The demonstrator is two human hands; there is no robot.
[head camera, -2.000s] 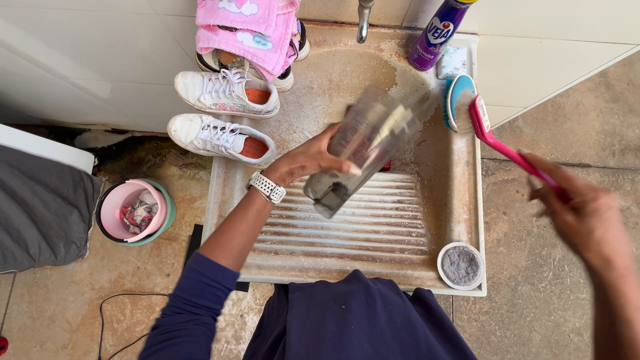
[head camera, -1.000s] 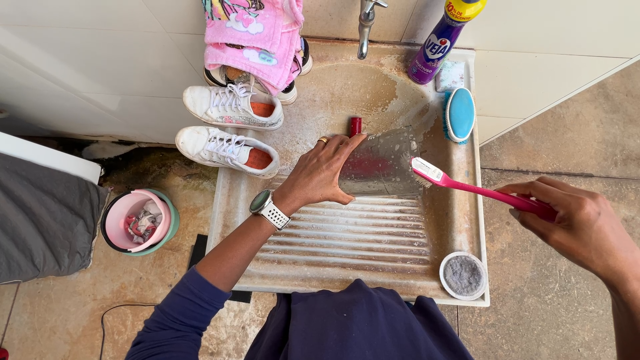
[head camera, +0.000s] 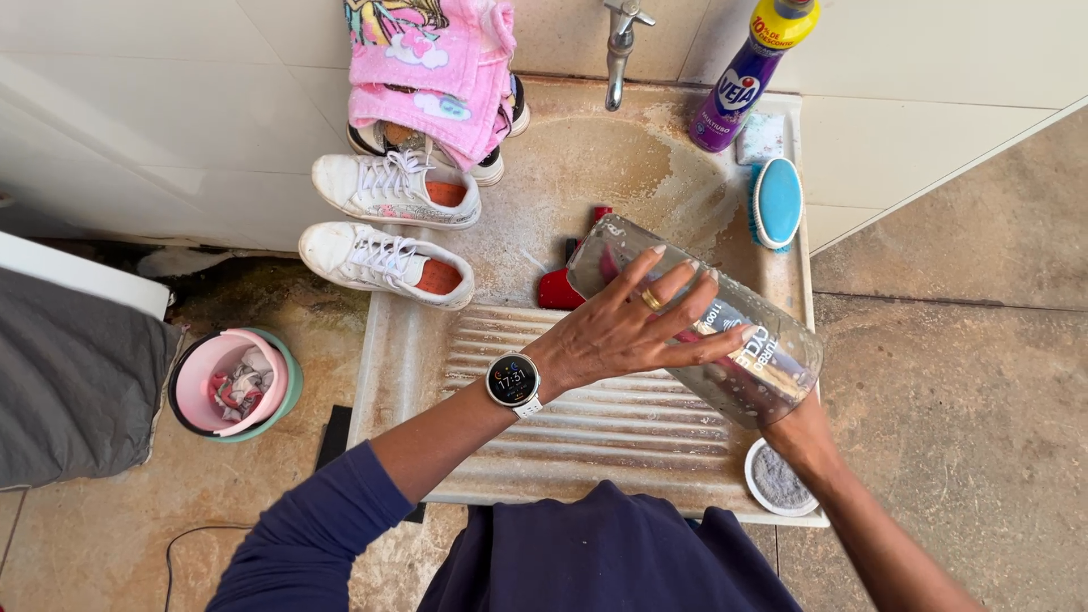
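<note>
A clear plastic vacuum-cleaner dust container point(head camera: 629, 246), wet and tilted, is held over the ribbed washboard of the sink. My left hand point(head camera: 646, 319) grips its side from above, fingers spread along the wall. My right hand point(head camera: 778, 374) reaches inside through the near right end and shows dimly through the plastic. A pink brush handle appears through the wall beside that hand; its head is hard to make out. Beneath the container's far end a red and black part point(head camera: 559, 291) lies in the basin.
White sneakers point(head camera: 395, 263) and a pink towel point(head camera: 433, 76) line the sink's left edge. A chrome tap point(head camera: 620, 59) is at the back. Purple spray can point(head camera: 731, 93), sponge point(head camera: 761, 138), blue brush point(head camera: 778, 202) and bowl of grey dust point(head camera: 780, 480) stand right. Nested buckets point(head camera: 276, 382) are on the floor.
My left hand has lifted the container off the sink surface. My right hand, which held the pink brush outside at the right, has moved left into the container.
</note>
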